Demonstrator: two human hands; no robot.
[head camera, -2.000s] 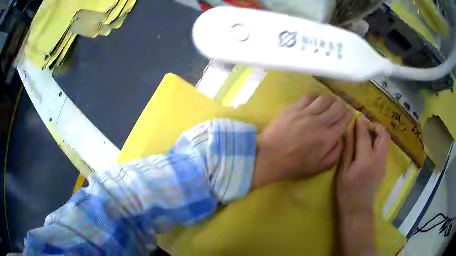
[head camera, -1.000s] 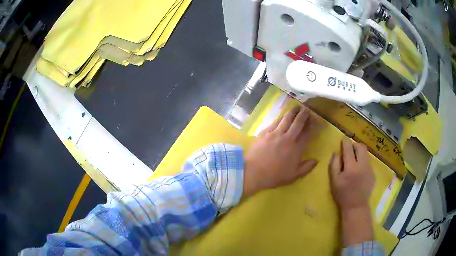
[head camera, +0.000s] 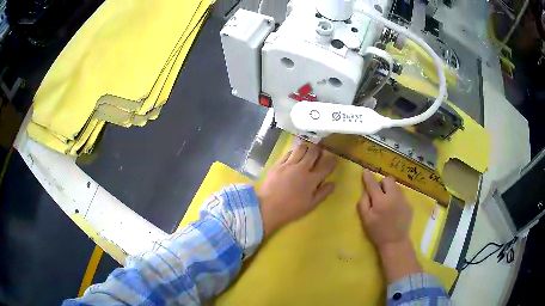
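Observation:
A large yellow panel (head camera: 305, 257) lies under both hands, its far edge along the yellow-brown clamp bar (head camera: 388, 163) with black handwriting. My left hand (head camera: 296, 190) rests palm down on the panel, fingers spread a little, fingertips near the left end of the bar. My right hand (head camera: 385, 215) lies on the panel to the right, fingertips just short of the bar, some fingers bent. Neither hand visibly grips the fabric. A yellow and white template edge (head camera: 431, 230) shows right of the panel. The panel's near edge is out of the picture.
The white sewing machine head (head camera: 308, 66) and the LED lamp (head camera: 340, 117) stand beyond the left hand. A stack of cut panels (head camera: 107, 66) lies at the upper left. A notched yellow sheet (head camera: 469, 152) and a dark screen (head camera: 524, 194) are at the right.
The hands have moved apart from their earlier touching position near the bar, and the left hand lies flatter. The view has shifted, showing more of the machine head and the screen.

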